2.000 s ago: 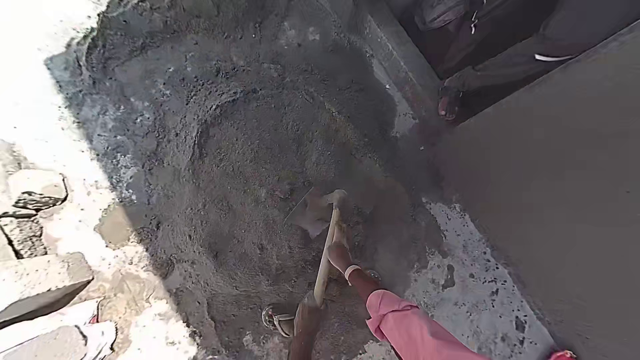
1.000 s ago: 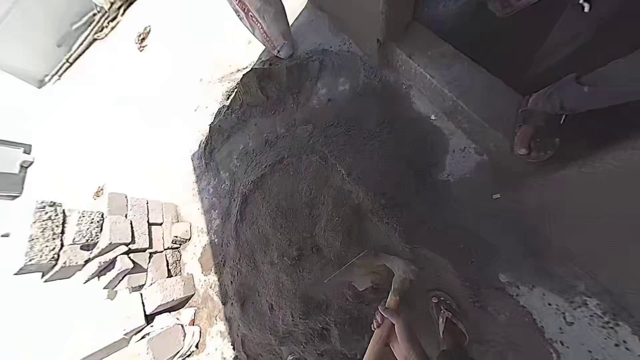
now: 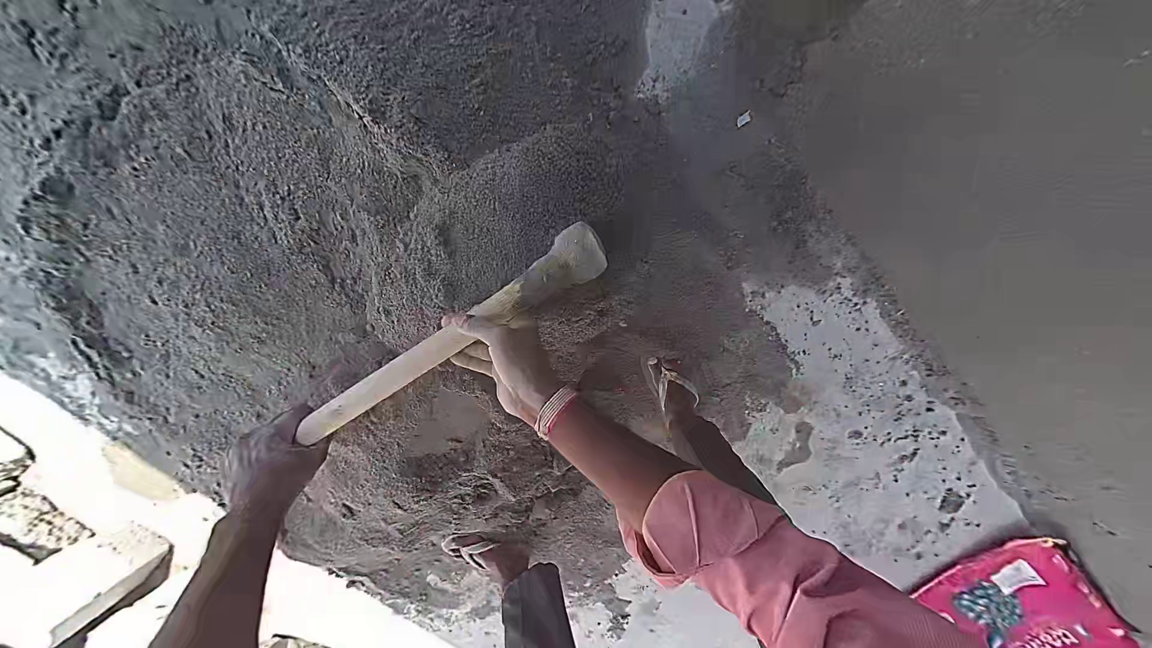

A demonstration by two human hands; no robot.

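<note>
A pale wooden-handled hoe lies slantwise across my view, its head end up and to the right over the heap. My left hand is closed round the lower end of the handle. Nearer the head, my right hand, with bangles at the wrist, is on the handle with its thumb over the top. The blade is hidden below the socket. Grey sand or dry mortar mix spreads under and beyond the tool, with a smooth mound beside the head.
My sandalled feet stand at the near edge of the heap. Stone blocks lie at the lower left in bright light. A smooth grey slab runs along the right, with a pink printed bag at its lower corner.
The view has swung away from the brick stack and the other person's foot seen a second ago. My hands are now farther apart on the handle than they were then.
</note>
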